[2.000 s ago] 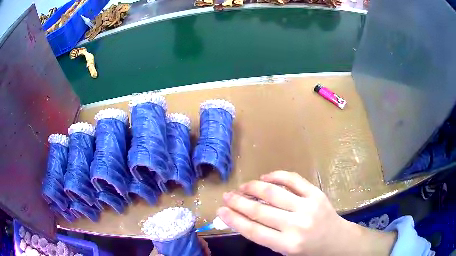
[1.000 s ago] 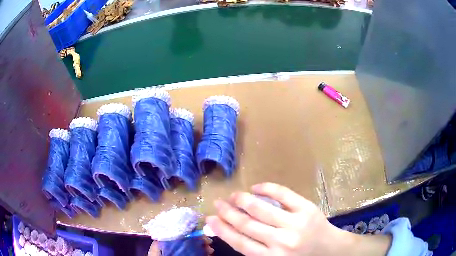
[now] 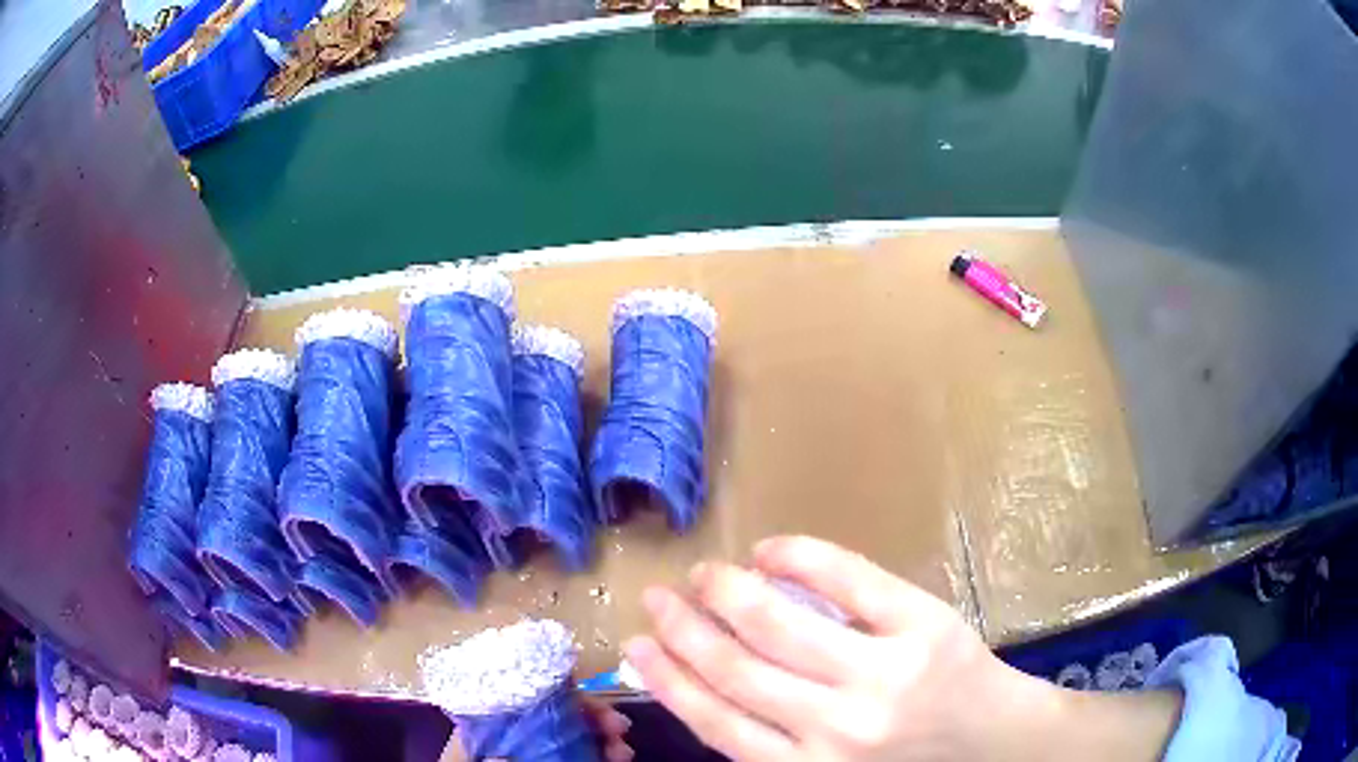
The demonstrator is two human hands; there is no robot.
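My right hand [image 3: 834, 655] is wrapped around a small white glue bottle [image 3: 809, 600], mostly hidden by the fingers. Its thin blue tip [image 3: 599, 682] touches or nearly touches the pale ruffled trim [image 3: 499, 667] of a blue fabric tube [image 3: 529, 732] at the bottom edge. My left hand [image 3: 608, 727] holds this tube from below; only some fingers show and the rest is cut off or hidden. Several more blue tubes [image 3: 651, 410] with pale trim stand or lie in a row on the left of the tan bench.
A pink lighter-like stick [image 3: 1001, 289] lies at the bench's back right. Partitions stand at left [image 3: 112, 357] and right [image 3: 1206, 268]. Beyond is a green belt [image 3: 641, 142], with a blue tray [image 3: 224, 82] at far left. Crates [image 3: 276, 725] of trimmed tubes sit below.
The held tube tilted down, then came back up with its trim facing upward. My right hand shifted slightly with the bottle. The tan stemmed piece on the belt has moved left, nearly out of sight.
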